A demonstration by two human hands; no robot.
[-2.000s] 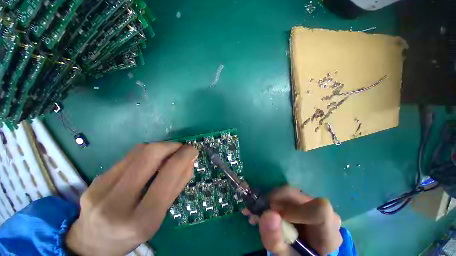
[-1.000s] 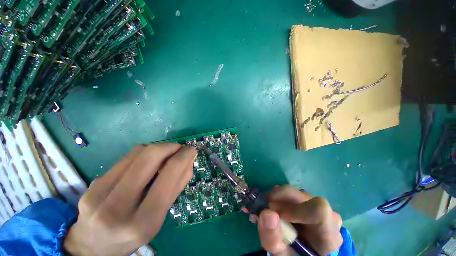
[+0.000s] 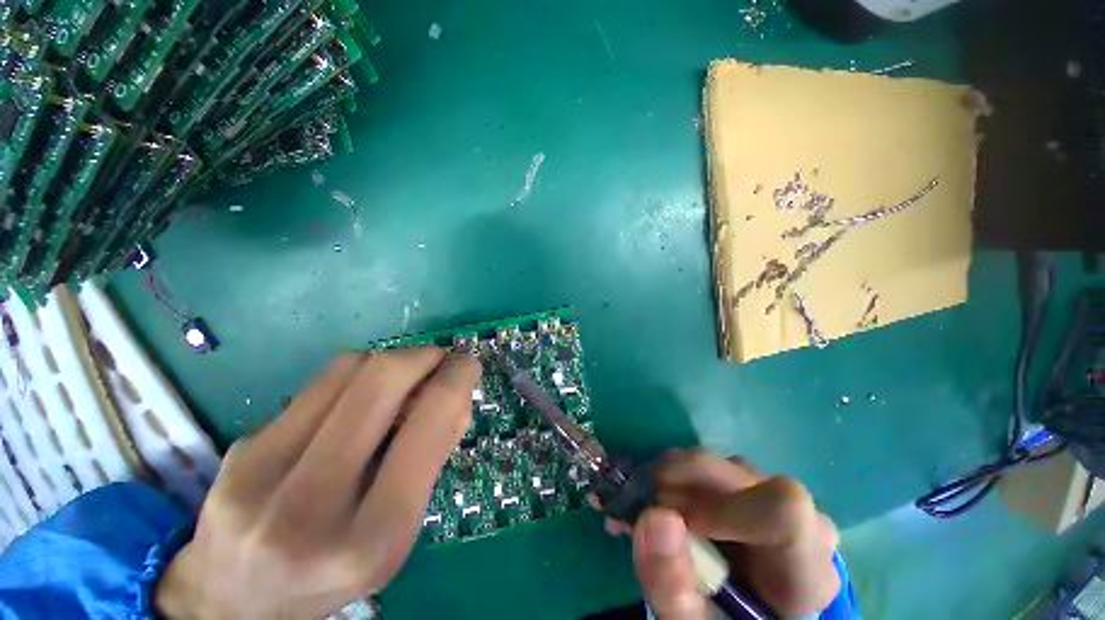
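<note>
A green PCB panel (image 3: 530,454) lies flat on the green mat, with two rows of small circuits. My left hand (image 3: 327,466) rests over its left side, thumb and finger close together at the upper row. Whether a small component is between the fingertips is hidden. My right hand (image 3: 733,533) holds a soldering iron (image 3: 561,424) by its grip. The iron's metal tip points up and left onto the upper row, just right of my left fingertips.
Fanned, stacked PCB panels (image 3: 158,121) stand upper left. Below them are a small component with a white centre (image 3: 196,336) and a white component sheet (image 3: 43,412). A tan pad (image 3: 848,145) with solder scraps lies upper right. Black cables (image 3: 1024,375) run at the right.
My left hand has shifted very slightly on the panel, and a little more of the panel's upper left edge shows. The iron stays at almost the same spot.
</note>
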